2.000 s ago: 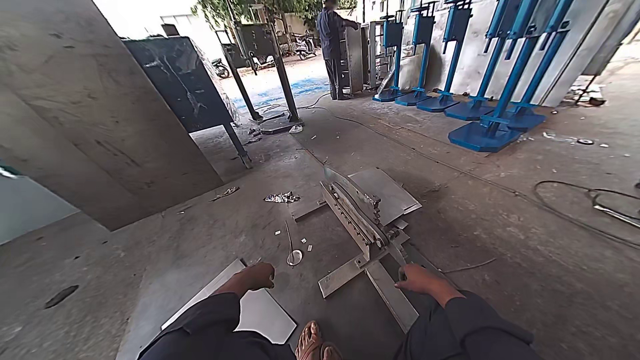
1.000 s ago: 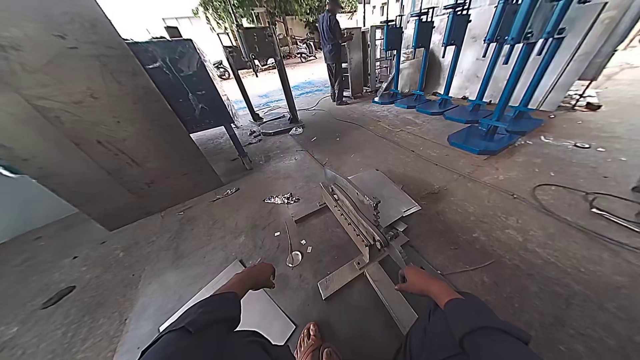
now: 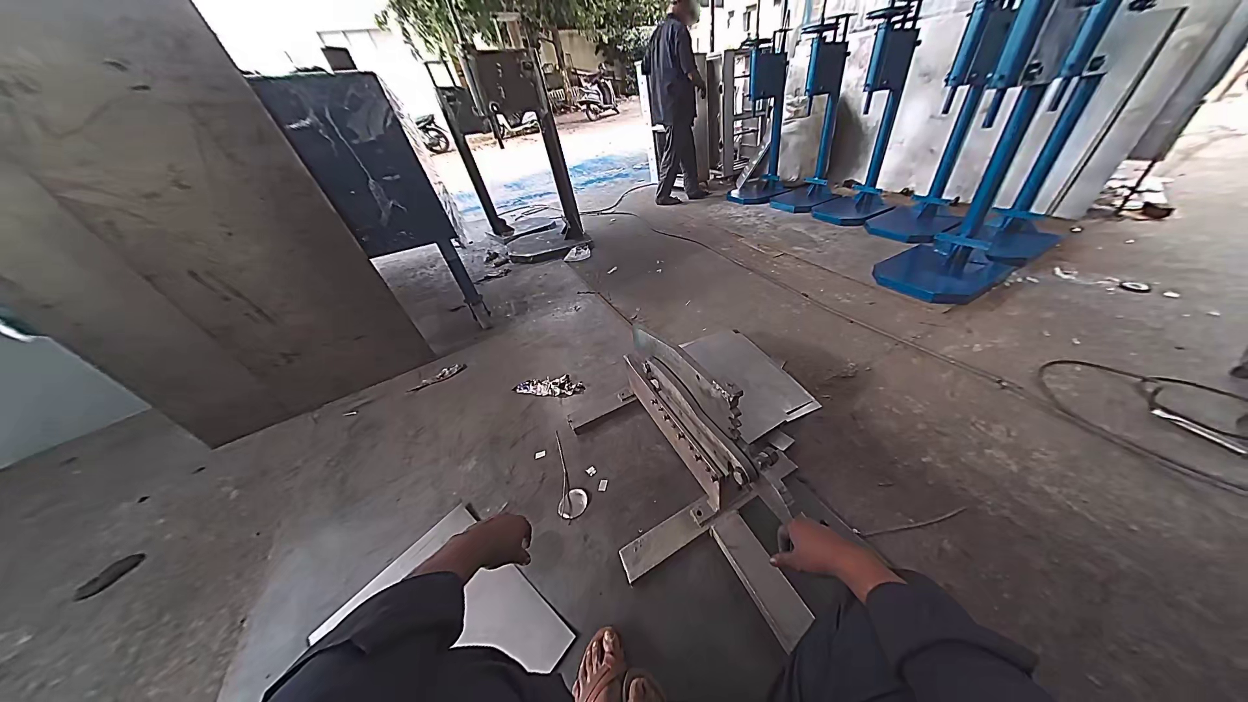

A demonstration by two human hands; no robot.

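Observation:
A hand-lever metal shear [image 3: 692, 424] stands on the floor in front of me, its toothed end near the middle. My right hand [image 3: 817, 548] is closed around the shear's lever [image 3: 776, 495], low on the right. On the left, my left hand [image 3: 502, 539] hangs over a pale sheet panel [image 3: 517, 616] with its fingers curled; whether it grips anything is hidden. Grey metal sheets [image 3: 746, 375] lie behind the shear. A small round lid-like disc [image 3: 573, 503] with a thin rod lies between my left hand and the shear.
Large metal sheets [image 3: 166, 214] lean at the left. Blue steel stands [image 3: 951, 273] line the back right, near a standing person [image 3: 675, 102]. A cable [image 3: 848, 310] crosses the floor, and a coiled hose [image 3: 1092, 367] lies at right. Crumpled foil [image 3: 549, 386] lies beyond the disc.
The person at the back has shifted stance slightly. Both my hands stay in about the same place.

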